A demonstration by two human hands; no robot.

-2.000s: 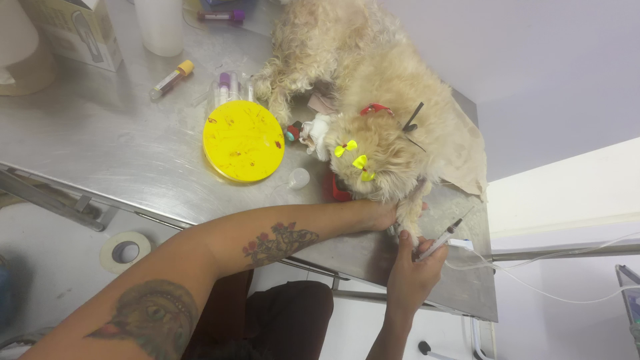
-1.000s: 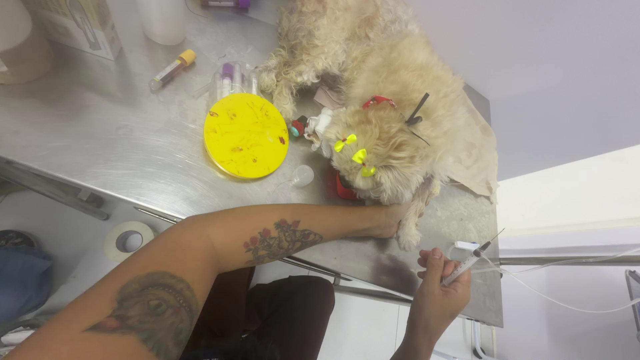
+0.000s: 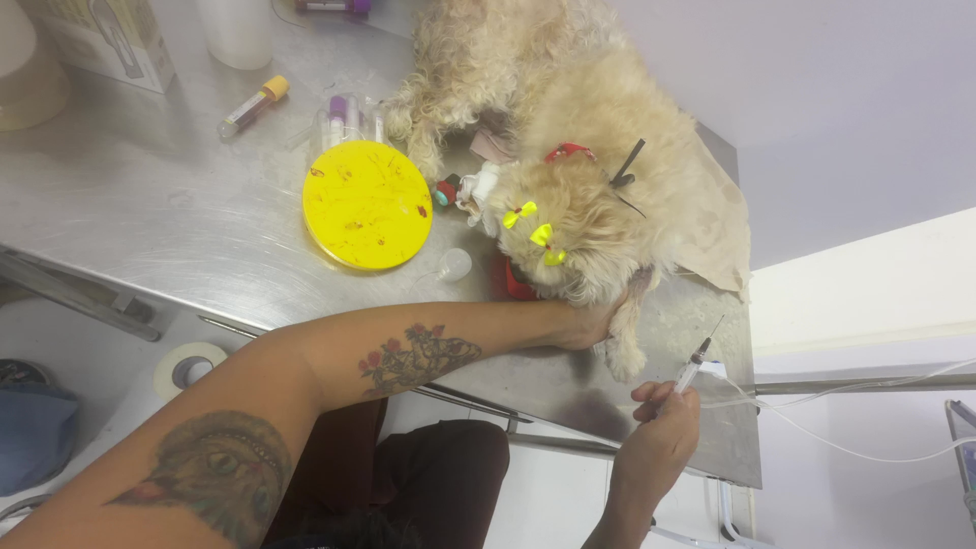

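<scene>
A curly cream-coloured dog [image 3: 587, 99] with yellow bows on its head lies on the steel table [image 3: 191, 206]. My left hand [image 3: 591, 324] grips the dog's foreleg [image 3: 627, 339] near the head, its fingers partly hidden by fur. To the right, my right hand [image 3: 667, 415] holds a syringe [image 3: 692, 370] whose bare needle points up and away from the paw, touching nothing. Some dark red shows near the needle's hub. White thin tubing [image 3: 793, 412] with a white connector passes behind the syringe.
Left of the dog are a yellow round lid [image 3: 367, 204], capped sample tubes [image 3: 337, 118], a yellow-capped tube [image 3: 255, 105], a small clear cap [image 3: 455, 264] and a box [image 3: 114, 46]. A tape roll [image 3: 187, 370] lies below the table. A wall [image 3: 823, 114] stands at the right.
My right hand with the syringe has moved right, away from the dog's paw, where it was two seconds ago. My left hand stays at the foreleg.
</scene>
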